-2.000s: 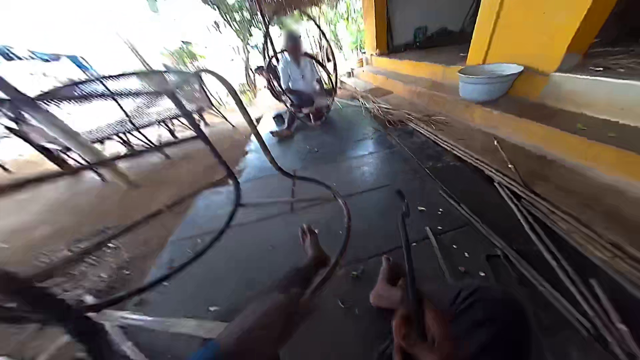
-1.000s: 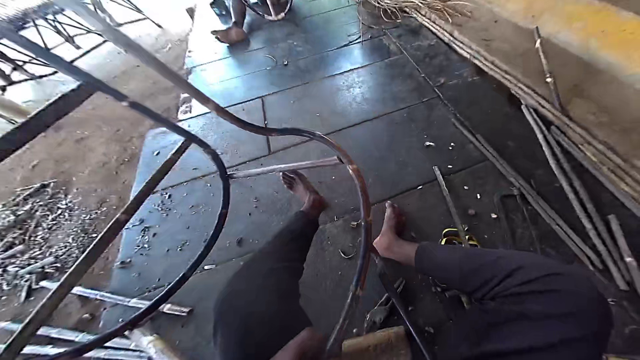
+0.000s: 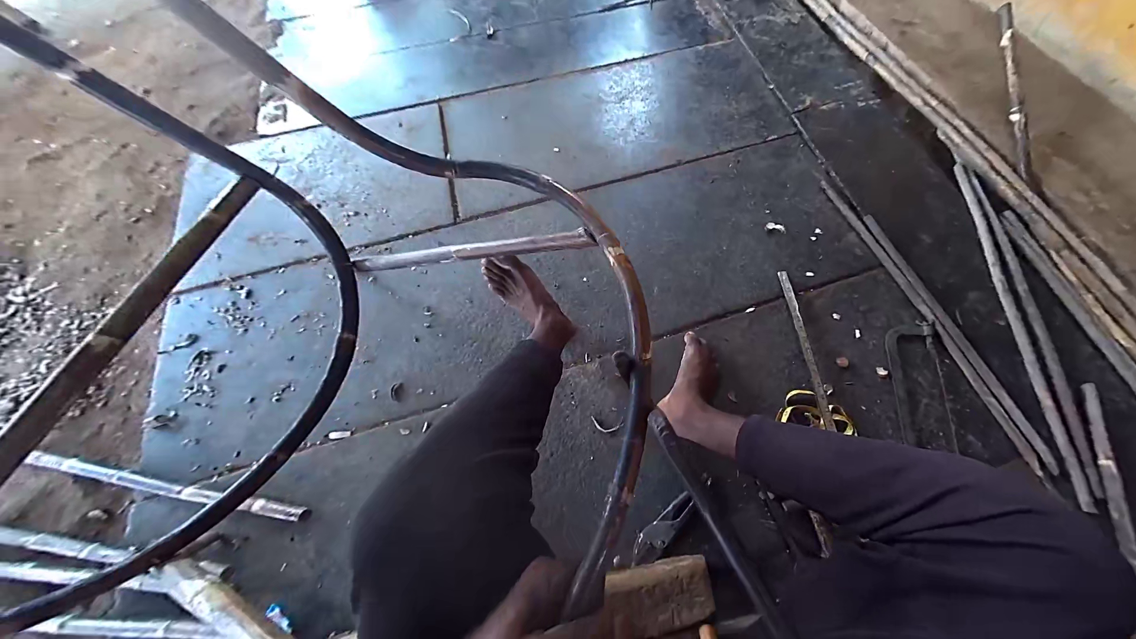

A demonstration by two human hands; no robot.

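Note:
A bent cane frame (image 3: pixel 635 328) curves through the view, its two long dark rods joined by a short pale crosspiece (image 3: pixel 479 250). My left hand (image 3: pixel 531 596), blurred, is at the bottom edge beside the lower part of the nearer rod; its grip is unclear. A dark bar with a forked or hooked end (image 3: pixel 701 501) meets that rod near my right foot, with a knob on the rod's far side. The bar's lower end leaves the view at the bottom, and my right hand is not visible. A wooden block (image 3: pixel 658 596) lies beside the rod's lower end.
Pliers or a similar hand tool (image 3: pixel 664 531) lie between my legs. A yellow strap or tape (image 3: pixel 812 410), a metal C-shaped frame (image 3: pixel 898 382) and long cane poles (image 3: pixel 941 324) are at right. Pale cut poles (image 3: pixel 169 486) lie lower left. Shavings litter the stone floor.
The view has tilted down from the porch and a seated person to the floor. Two seconds ago my right hand held the dark bar raised; now the bar's end is at the curved rod.

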